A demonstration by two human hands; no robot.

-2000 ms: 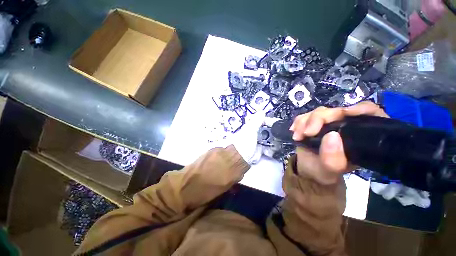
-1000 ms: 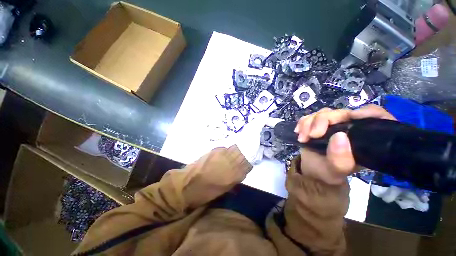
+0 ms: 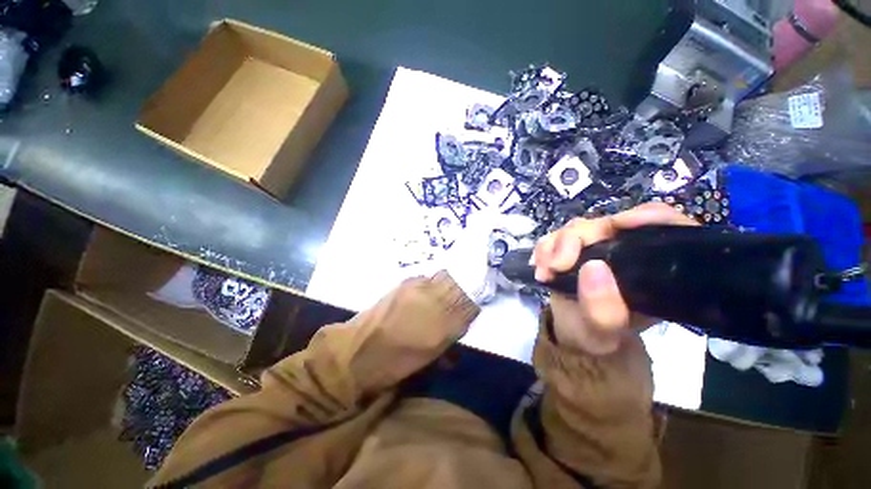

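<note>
My right hand [image 3: 597, 267], bare, grips the thick black electric screwdriver [image 3: 707, 282], its tip pointing left onto a small metal plate part [image 3: 499, 248] with a round centre hole. My left hand [image 3: 482, 250], in a white glove, is over the white sheet and holds that part. Its outline is washed out against the sheet, and its fingers are hard to make out. The pile of metal plate parts [image 3: 570, 176] lies just beyond both hands. The contact between the screwdriver tip and the part is not clear.
An open cardboard tray [image 3: 250, 105] is left of the white sheet [image 3: 358, 224]. A blue plastic bin [image 3: 797, 215], crumpled white glove [image 3: 766, 360] and clear plastic bag [image 3: 812, 143] are at right. A silver fixture [image 3: 711, 57] stands behind. Cartons [image 3: 72, 368] with dark parts are at lower left.
The screwdriver and my right hand have shifted left, and the tip now overlaps the held part more. More of the screwdriver's rear shows, and dark round parts are uncovered above it.
</note>
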